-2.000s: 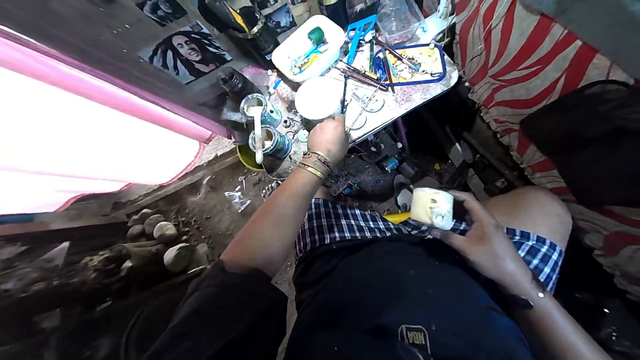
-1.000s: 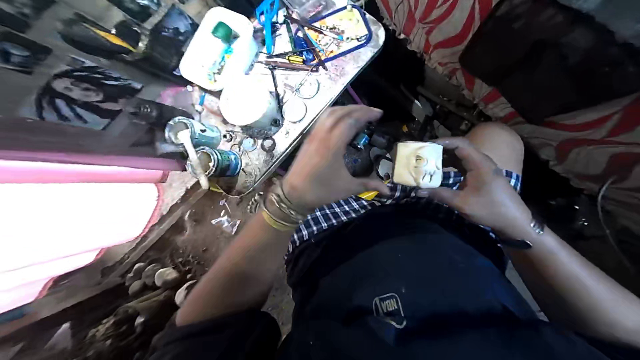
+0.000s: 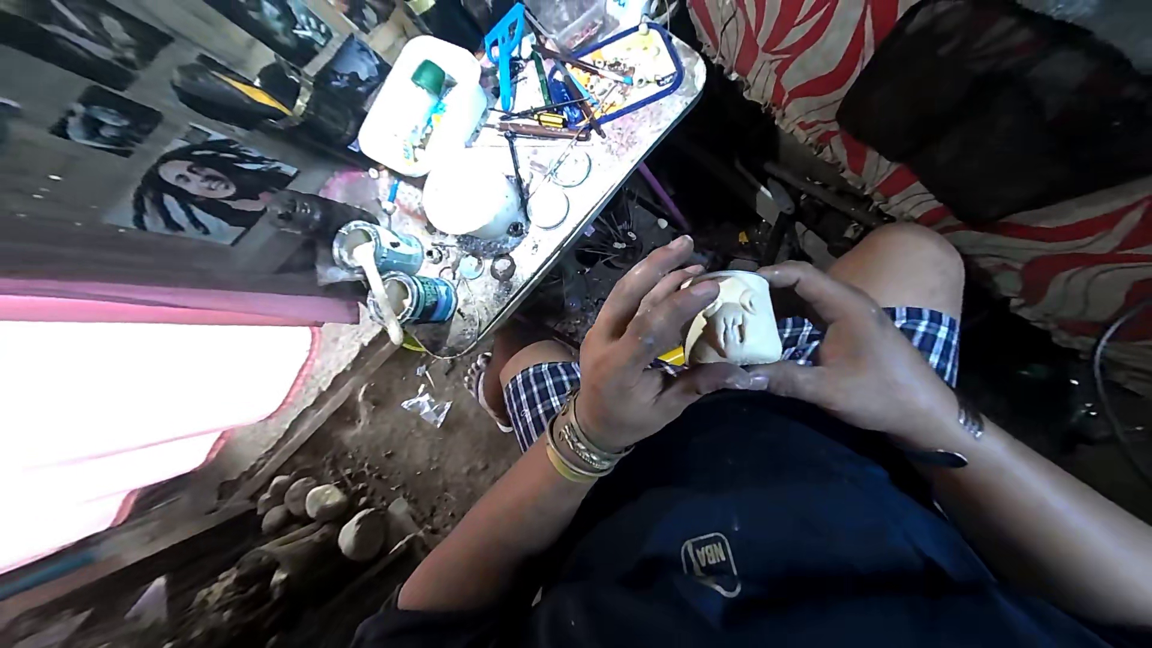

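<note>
A cream-coloured block with rounded corners and carved relief on its face (image 3: pixel 754 326) is held over my lap between both hands. My left hand (image 3: pixel 643 337), with bangles at the wrist, has its fingers on the block's left side and its thumb at the lower edge. On the other side my right hand (image 3: pixel 850 355) grips the block's right side, its thumb tip close to the left thumb. Part of a yellow object (image 3: pixel 672 357) shows behind the left hand; the rest of it is hidden.
A cluttered table (image 3: pixel 621 153) stands ahead, bearing a white tray (image 3: pixel 371 135), a white round container (image 3: pixel 468 196), slim tools (image 3: pixel 544 131) and a blue-rimmed tray (image 3: pixel 677 67). Two used cans (image 3: pixel 430 300) stand at its left edge. Round lumps (image 3: pixel 363 535) lie on the dirt floor.
My left hand has come from the table to the block; one second ago it was raised beside the block with fingers spread. My right hand has held the block throughout.
</note>
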